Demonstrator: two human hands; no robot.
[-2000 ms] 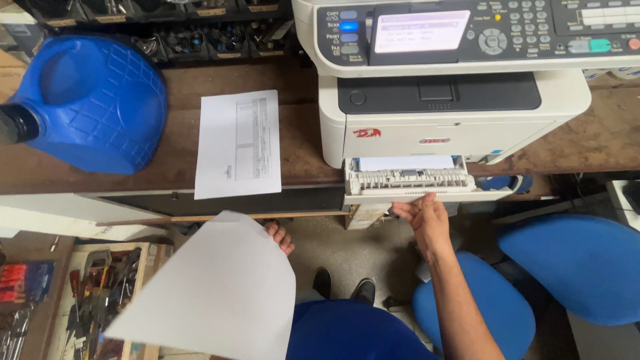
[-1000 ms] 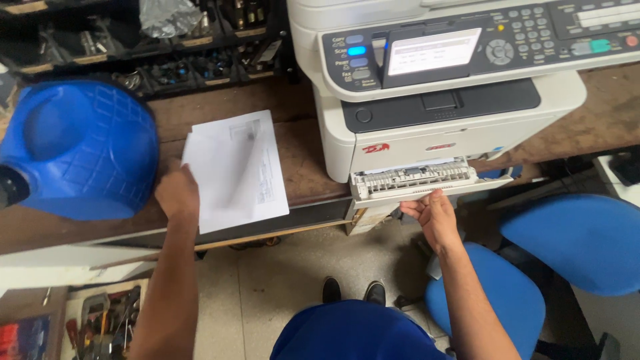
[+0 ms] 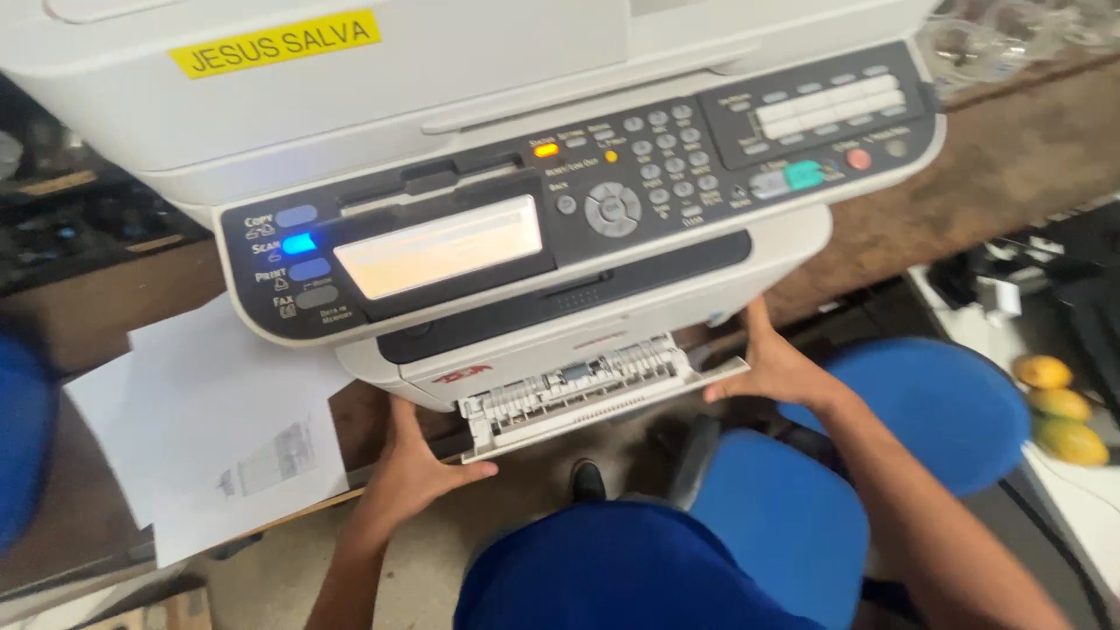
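A white multifunction printer (image 3: 525, 367) fills the upper middle, its control panel (image 3: 604, 175) facing me with a lit screen. Low on its front, a hinged tray cover (image 3: 604, 411) is folded down, showing rollers inside. My left hand (image 3: 420, 472) is at the printer's lower left corner, thumb by the cover's left end and fingers out of sight under the body. At the cover's right end is my right hand (image 3: 770, 363), thumb near its edge, other fingers partly hidden beside the printer. Overlapping paper sheets (image 3: 227, 429), one with faint print, lie left of the printer.
The dark wooden bench (image 3: 997, 149) runs behind and beside the printer. A blue container (image 3: 22, 429) is cut off at the left edge. Blue chairs (image 3: 779, 516) stand at lower right, beside a white surface with several yellow-green fruits (image 3: 1059, 402). Clear plastic items (image 3: 997, 44) sit at upper right.
My left hand has left the papers and is at the printer's left side. My right hand has moved from the cover's front edge to its right end. The view has shifted closer to the printer.
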